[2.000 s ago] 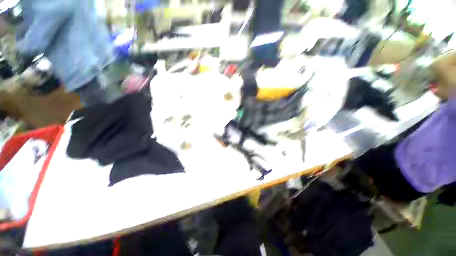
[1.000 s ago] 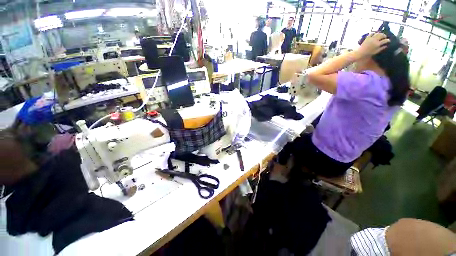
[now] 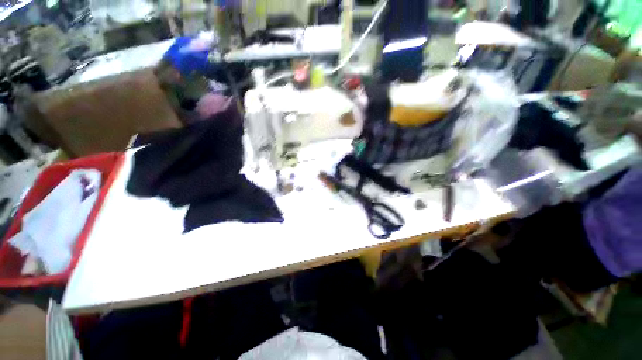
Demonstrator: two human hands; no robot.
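Observation:
A black garment piece (image 3: 204,169) lies spread on the white table (image 3: 176,260), left of the sewing machine head (image 3: 310,116). Its lower right part reaches the table below the needle area. Black fabric shears (image 3: 369,211) lie right of the needle area, loop handles toward the front edge. Neither of my hands shows. At the bottom left corner a striped sleeve and a skin-coloured area are cut off by the edge; no hand can be made out there. The picture is blurred.
A red plastic basket (image 3: 88,225) with white pieces stands at the table's left end. Black scraps (image 3: 373,174) and a thin tool (image 3: 448,202) lie near the shears. A plaid pouch (image 3: 415,140) is right of the machine. A person in purple (image 3: 619,225) is at the right edge.
The view has swung left and down since one second ago; the basket is back in view. The dark blurred shape over the garment's left side is gone. The garment and shears stay on the table.

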